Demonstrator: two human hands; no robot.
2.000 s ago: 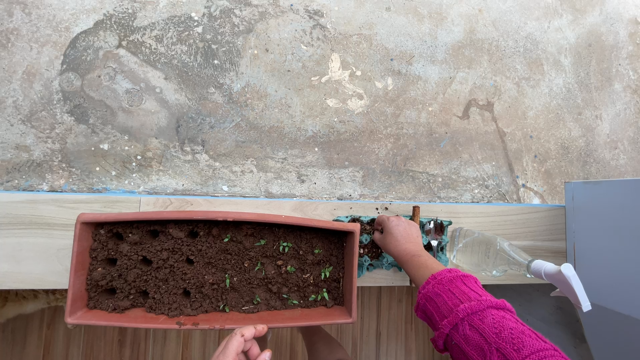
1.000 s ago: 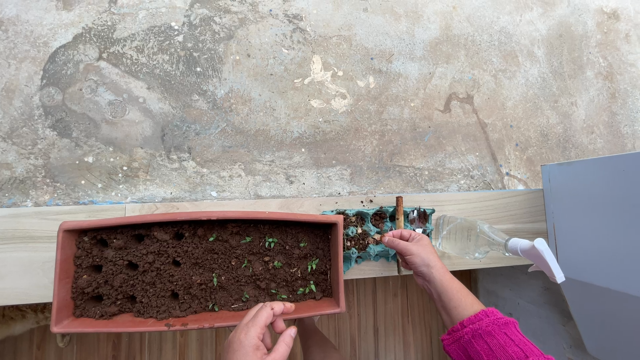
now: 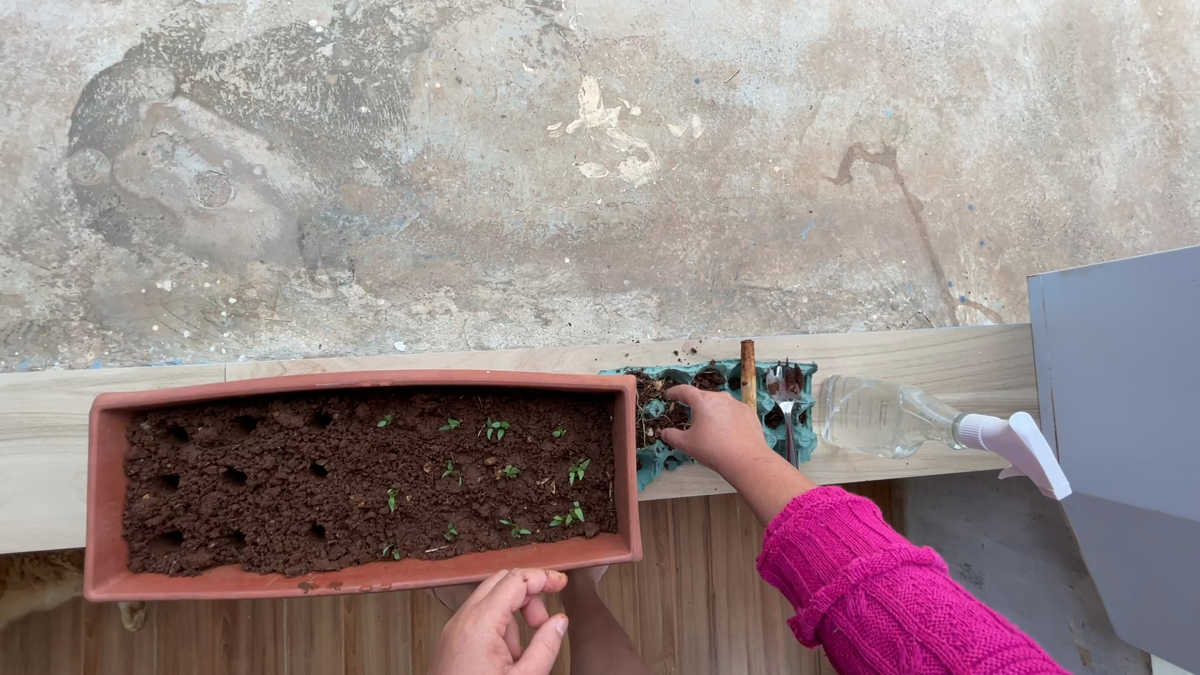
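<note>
A terracotta-coloured rectangular planter (image 3: 366,581) full of dark soil holds small green seedlings (image 3: 497,428) in its right half and several finger-sized holes (image 3: 234,476) in its left half. My left hand (image 3: 506,623) is at the planter's front rim, fingers loosely curled, with nothing visible in it. Right of the planter lies a teal egg carton (image 3: 656,459) with soil and plant matter in its cups. Over it is my right hand (image 3: 717,427), thumb and forefinger apart at the soil. A wooden stick (image 3: 747,375) and a metal fork (image 3: 786,398) lie across the carton.
A clear spray bottle (image 3: 881,417) with a white trigger head lies on its side right of the carton. A grey panel (image 3: 1125,375) stands at the far right. Behind the light ledge (image 3: 975,366) is a worn, stained wall or concrete surface (image 3: 525,234). Part of a furry animal (image 3: 37,586) shows lower left.
My right hand has shifted left from beside the wooden stick to the soil in the egg carton, and its thumb and forefinger have spread. My left hand stays by the planter's front rim.
</note>
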